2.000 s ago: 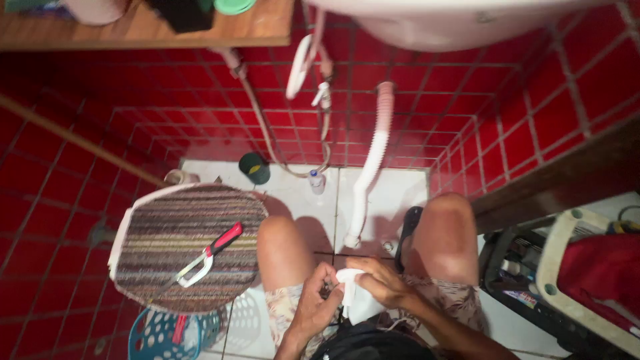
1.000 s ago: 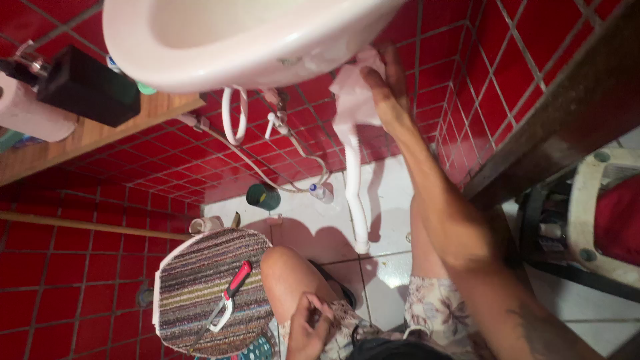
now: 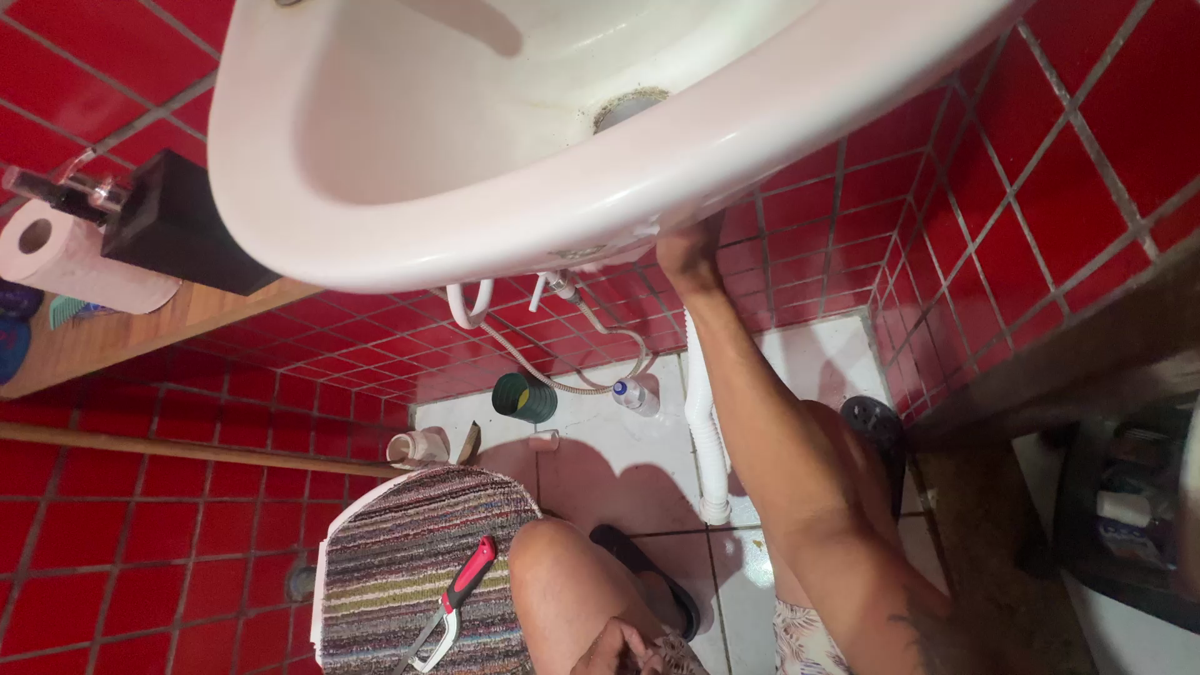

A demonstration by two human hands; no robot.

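My right hand (image 3: 692,246) reaches up beneath the white ceramic washbasin (image 3: 525,202); its fingers are hidden behind the rim, so what they touch cannot be told. Below that hand, a white corrugated drain hose (image 3: 705,441) hangs to the floor. Low in the view, my left hand (image 3: 614,649) rests by my thigh with its fingers curled, partly cut off by the frame edge. A small hacksaw with a red and black handle (image 3: 469,574) lies on the striped mat (image 3: 375,544), left of my knee.
A wooden shelf (image 3: 187,323) holds a toilet paper roll (image 3: 84,258) and a black box (image 3: 183,225). On the floor stand a dark green cup (image 3: 525,398) and a small clear bottle (image 3: 636,396). A braided hose (image 3: 525,361) loops under the basin. A dark crate (image 3: 1125,525) is at right.
Two seconds ago both hands held a white cloth-like thing at my lap. My right hand then carried it up under the basin, where it is now hidden. The view has shifted toward the basin.
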